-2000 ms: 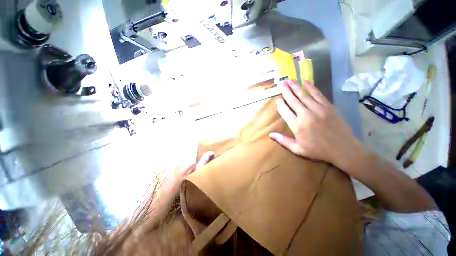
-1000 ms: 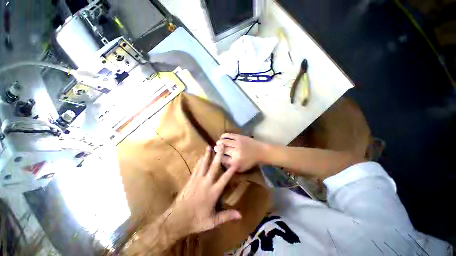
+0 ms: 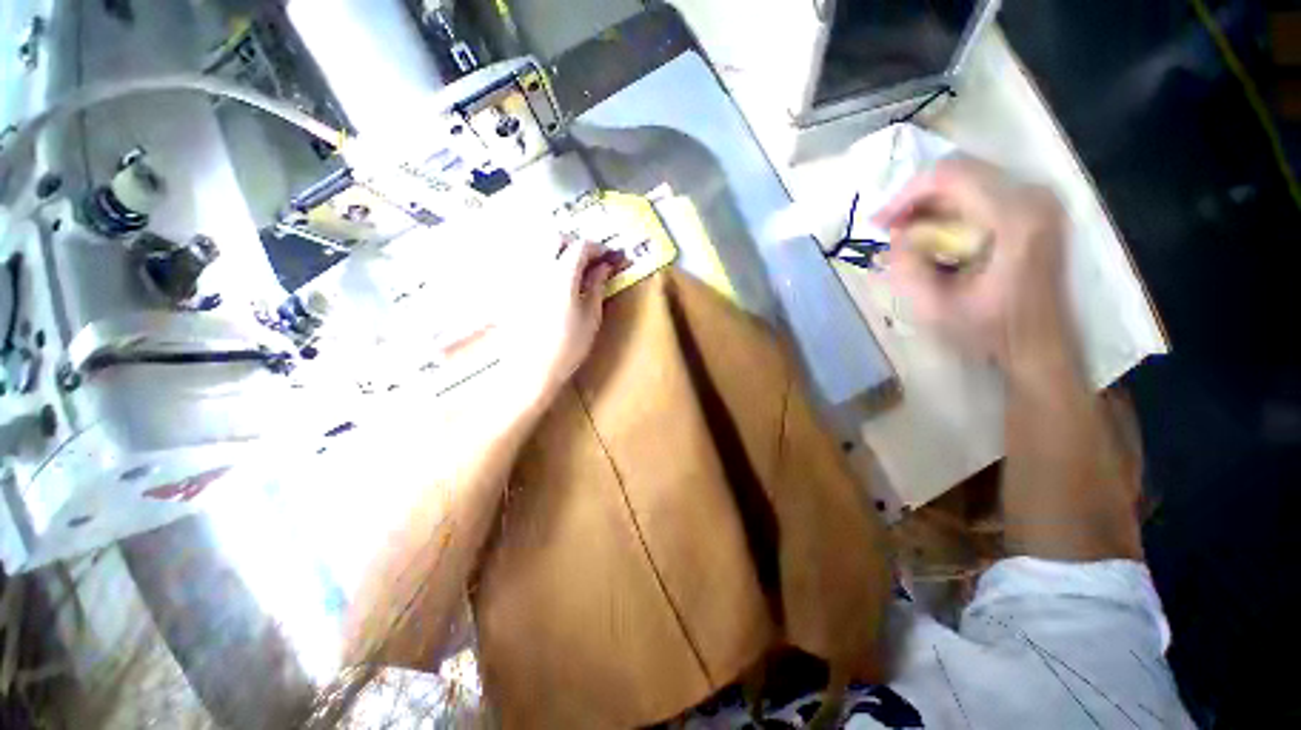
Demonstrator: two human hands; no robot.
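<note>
The tan-brown bag body (image 3: 614,528) hangs from the clamp frame toward me, with a thin centre seam and a dark fold at its right. The yellow-edged clamp frame (image 3: 649,245) lies at the upper middle; glare washes out much of it. My left hand (image 3: 578,307) has its fingertips at the clamp's right end, above the bag edge; whether they grip anything is unclear. My right hand (image 3: 985,257) is raised over the right-hand table, blurred, with its fingers curled round a yellow object (image 3: 949,243) that is too blurred to name.
The machine head (image 3: 492,129) stands behind the clamp. A pale blue-grey strip (image 3: 835,335) runs along the right of the bed. White tissue (image 3: 878,157) and partly hidden dark eyeglasses (image 3: 856,253) lie at right, below the control screen (image 3: 899,50).
The view has shifted. My hands have parted from the bag's folded part: my left moved up to the clamp, my right out over the table, now round a yellow object. The pliers no longer show on the table.
</note>
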